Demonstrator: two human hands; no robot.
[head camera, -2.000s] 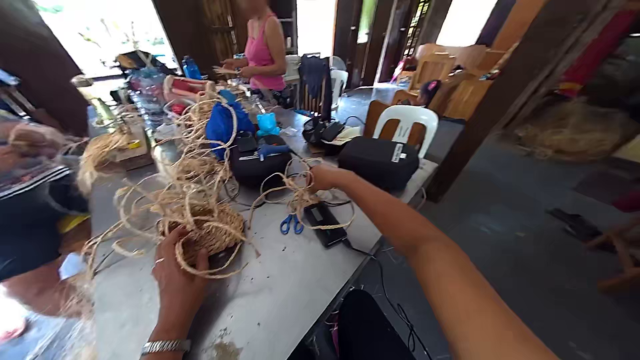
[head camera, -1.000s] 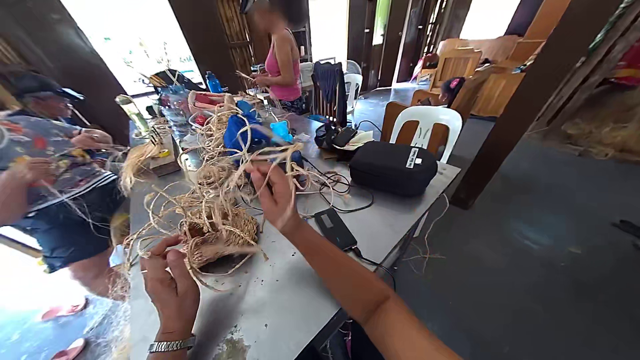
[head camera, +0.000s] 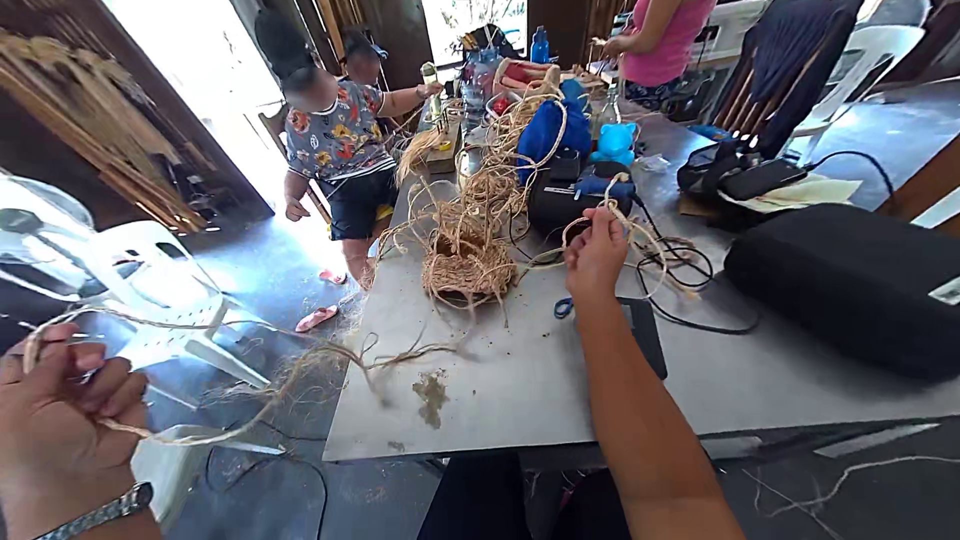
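Note:
At the lower left, my left hand (head camera: 82, 397) grips a loop of pale fibre cord (head camera: 281, 386) whose frayed ends hang above the table's left edge. My right hand (head camera: 596, 259) pinches a knotted piece of pale twisted cord (head camera: 656, 240) over the table, right of the basket. A small woven fibre basket (head camera: 469, 262) sits on the grey table (head camera: 495, 382), with loose cord ends sticking out all around. Blue-handled scissors (head camera: 563, 307) lie partly hidden behind my right forearm, beside a flat black device (head camera: 645, 337).
Black cases (head camera: 840, 285), a cable (head camera: 712, 322), a blue bag (head camera: 555, 135) and tangled cords (head camera: 517, 127) lie on the table. Beyond its left side is a person in a flowered shirt (head camera: 341, 135); another in pink (head camera: 664, 37) stands behind. White plastic chairs (head camera: 172, 300) are at left.
My left hand has moved left, away from beside the basket, and now holds cord out past the table edge. The person in the flowered shirt has an arm stretched to the table. The view has swung left.

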